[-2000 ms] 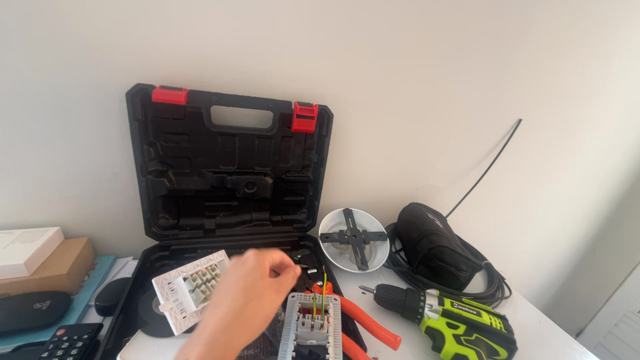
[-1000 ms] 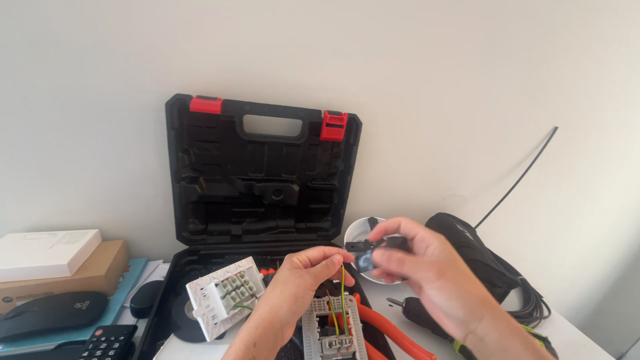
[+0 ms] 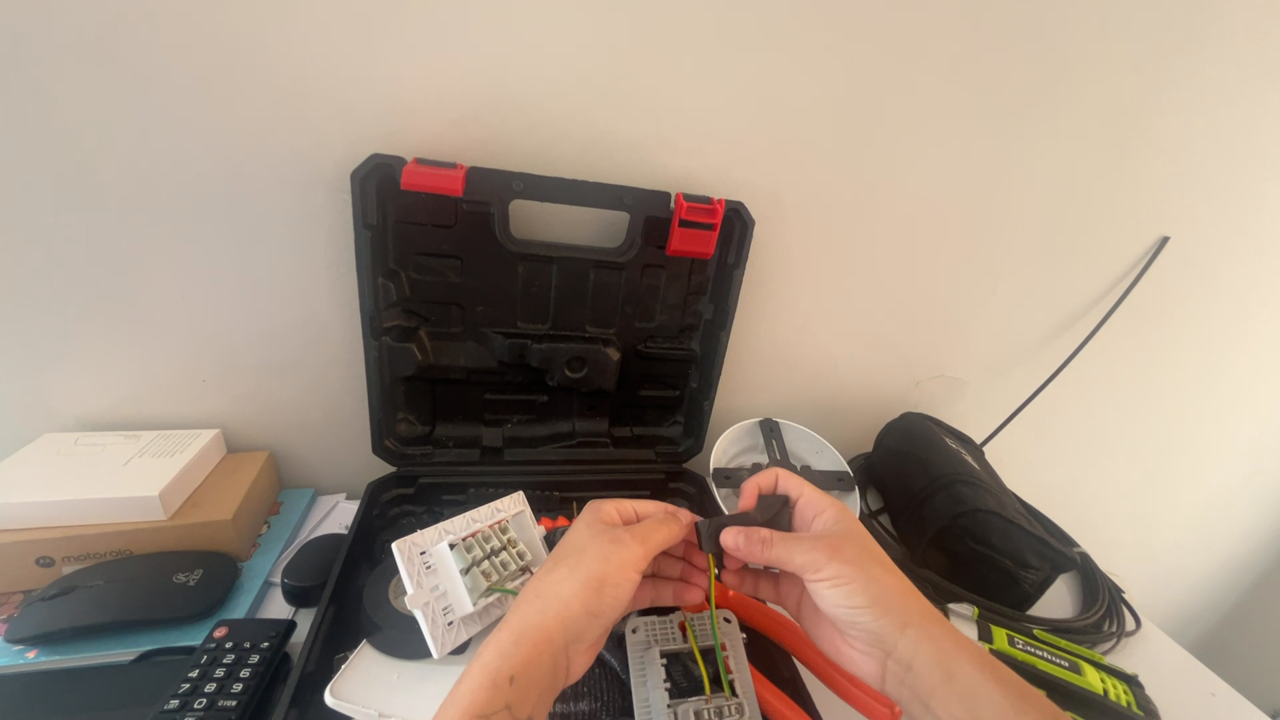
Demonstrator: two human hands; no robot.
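Note:
Above a grey plastic electrical module frame [image 3: 686,632], my right hand [image 3: 815,545] grips a small black tool [image 3: 745,522], whose exact kind I cannot tell. A green-yellow wire [image 3: 714,620] runs from the frame up to the tool's end. Close against that end, my left hand [image 3: 625,555] has its fingertips together at the wire's top, which they partly hide. Orange-handled pliers [image 3: 800,640] lie behind and to the right of the frame. Left of my left hand, a white socket plate [image 3: 470,570] with terminals leans in the open black tool case [image 3: 550,330].
A white round fitting [image 3: 735,445] with a black cross bracket, a black pouch [image 3: 960,510], coiled cable [image 3: 1110,610] and a green-black drill [image 3: 1065,665] are at right. Boxes [image 3: 110,475], a computer mouse [image 3: 125,595] and a remote control [image 3: 225,670] lie at left.
Two seconds ago only one hand showed, over the case. One second ago my right hand held the dark tool right of my left hand; now the tool is at the wire's top.

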